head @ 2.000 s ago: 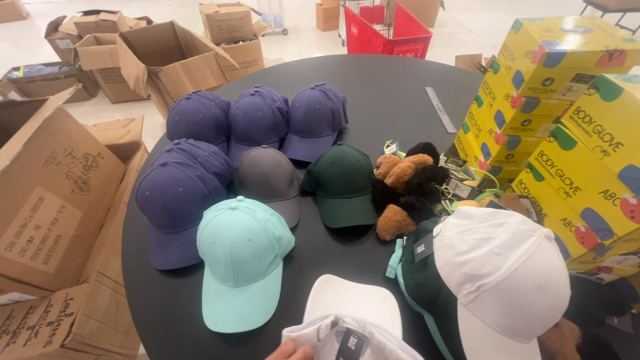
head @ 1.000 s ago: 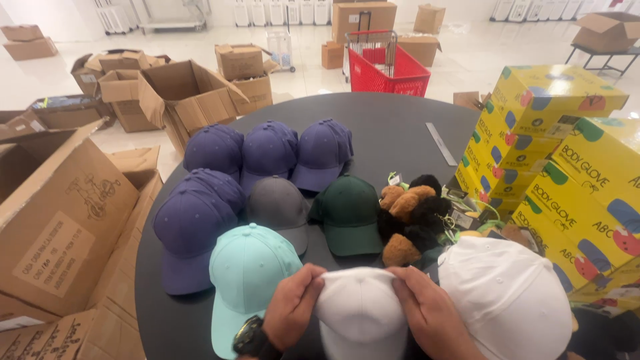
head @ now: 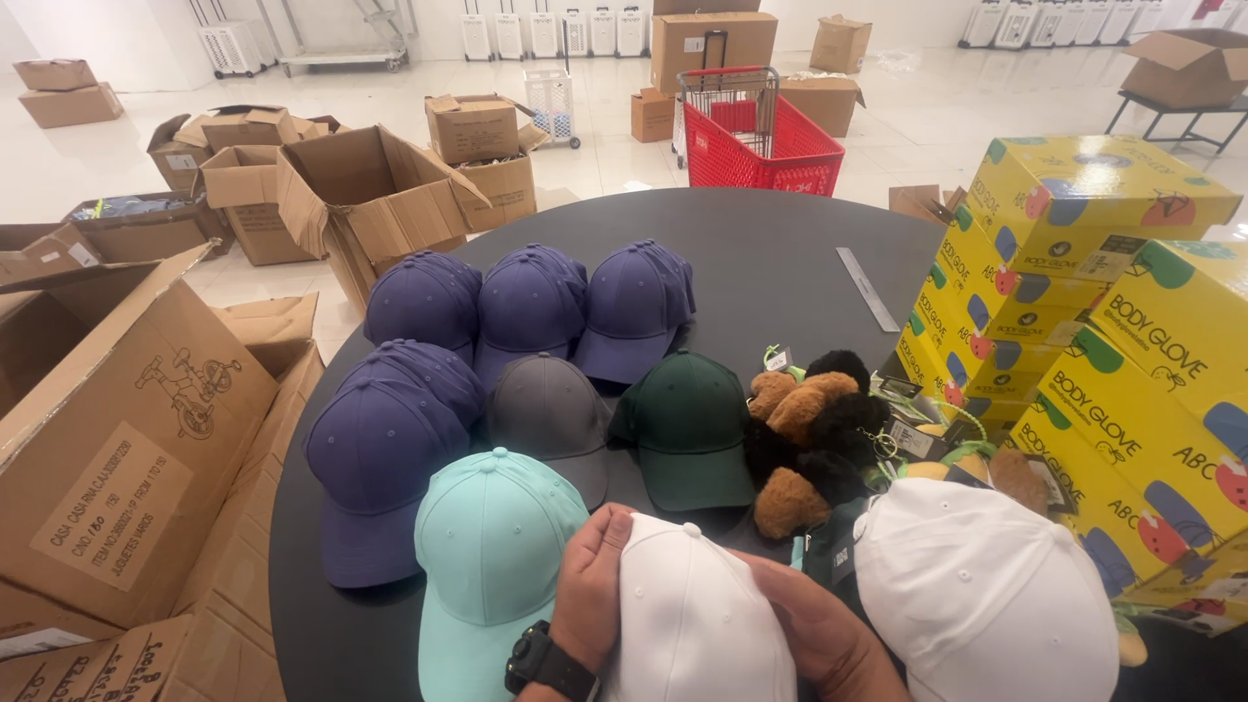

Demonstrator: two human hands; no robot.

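Between my two hands is a white baseball cap [head: 697, 614], crown up. My left hand [head: 590, 590], with a black watch at the wrist, grips its left side; my right hand [head: 814, 614] presses on its right side. A turquoise cap [head: 502, 546] lies just left of my left hand. Another white cap [head: 985, 585] is at the right, beside a dark cap with a tag. Behind them stand a dark green cap [head: 687, 419], a grey cap [head: 548, 414] and several stacks of purple caps [head: 395, 439]. The brim of the held cap is not visible.
The caps stand on a round black table [head: 760, 234]. Plush keychains [head: 804, 419] lie right of the green cap, with a metal ruler [head: 866, 290] beyond. Stacked yellow shoeboxes [head: 1024, 283] flank the right side. Open cardboard boxes [head: 136, 439] stand left; a red shopping cart [head: 760, 136] is behind.
Two seconds ago the white cap showed its inside and label, with one hand at its edge. Now its crown faces up, between both hands. The view has tilted up.
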